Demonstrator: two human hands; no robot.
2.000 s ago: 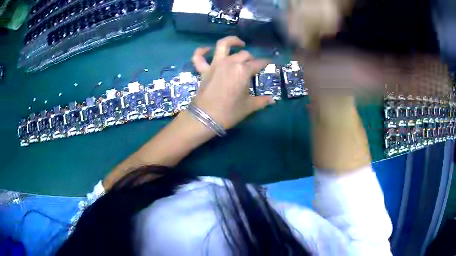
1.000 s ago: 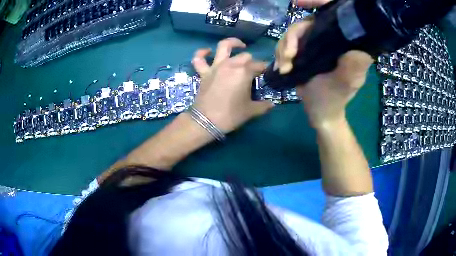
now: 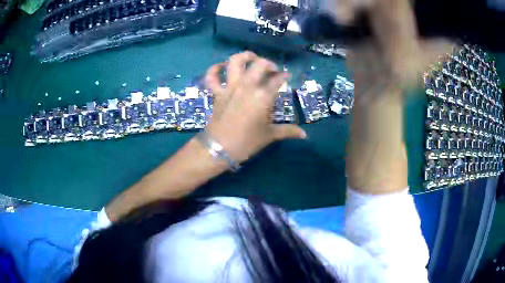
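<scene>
A row of small circuit boards [image 3: 161, 114] lies across the green mat, most of them touching, with small white plugs above. My left hand [image 3: 243, 102] is over the row, fingers spread and slightly blurred, hiding some boards. Two boards [image 3: 313, 101] just right of it stand slightly apart and tilted. My right hand [image 3: 387, 44] is blurred at the top right, around the black electric screwdriver [image 3: 326, 27], whose tip points left near the pale box. The screwdriver is off the boards.
The pale box [image 3: 243, 25] with a metal mechanism [image 3: 275, 14] on top stands at the back centre. Clear blister trays [image 3: 119, 27] with dark parts are at the back left. Dense rows of boards [image 3: 462, 124] cover the right side. Blue floor [image 3: 50, 232] shows beyond the bench's near edge.
My right hand has lifted the screwdriver from the boards toward the pale box. The boards right of my left hand are now uncovered and tilted. My left hand stays over the row, its thumb further out.
</scene>
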